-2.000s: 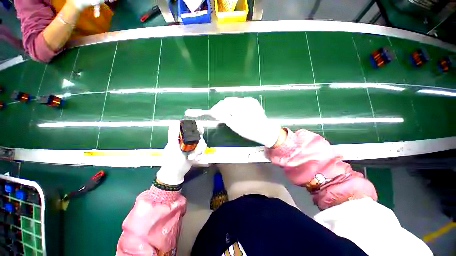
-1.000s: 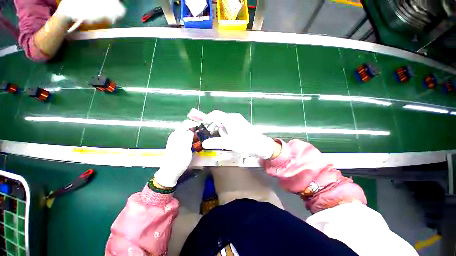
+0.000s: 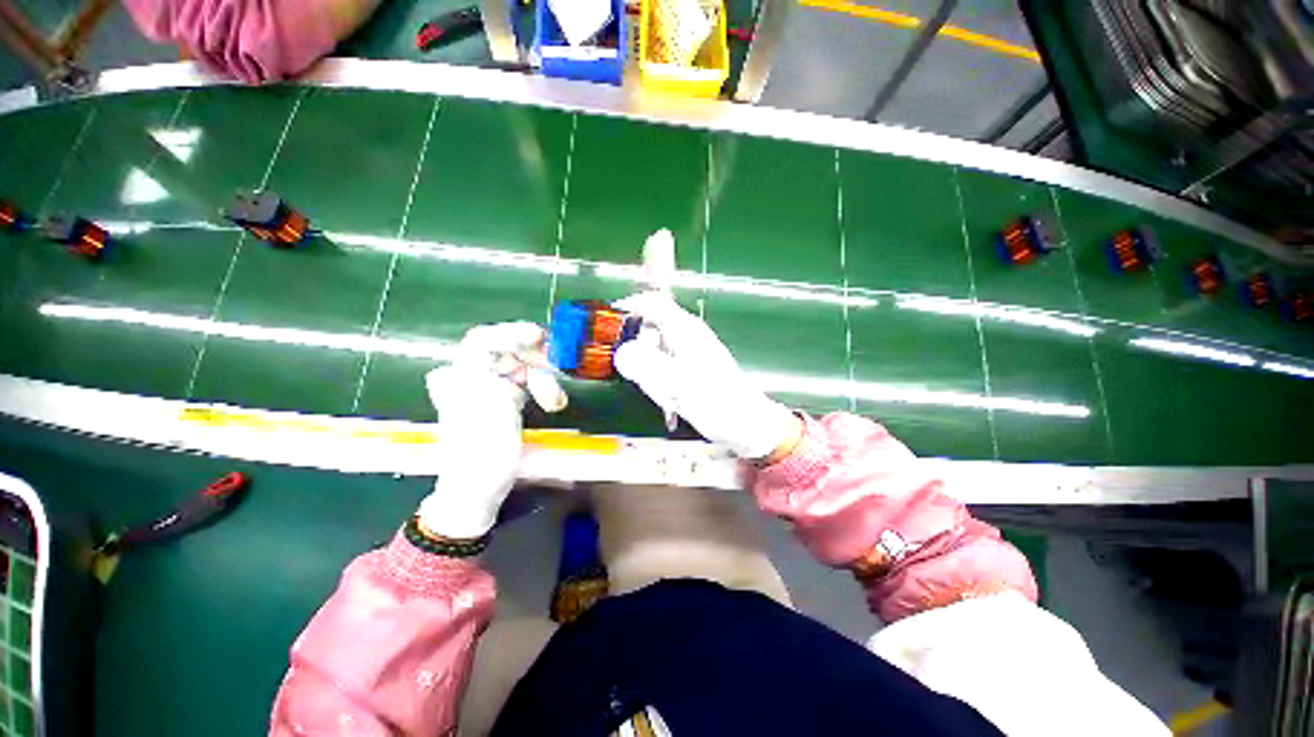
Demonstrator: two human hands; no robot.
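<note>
A wound coil component is held over the near side of the green conveyor belt. Its bright blue end faces left and its copper winding shows in the middle. My right hand, in a white glove, grips its right end. A pale finger-thick shape, glove finger or slim tool, points up from this hand. My left hand, also gloved, is just left of the component with its fingers apart, beside the blue end and holding nothing.
Coil components lie on the belt at left and right. Red-handled pliers and a divider tray are at left. A blue bin, a yellow bin and a person's pink sleeve are beyond the belt.
The component has passed from my left hand to my right hand and turned, so its blue end shows. The other person's gloved hand has left view. The view has shifted somewhat.
</note>
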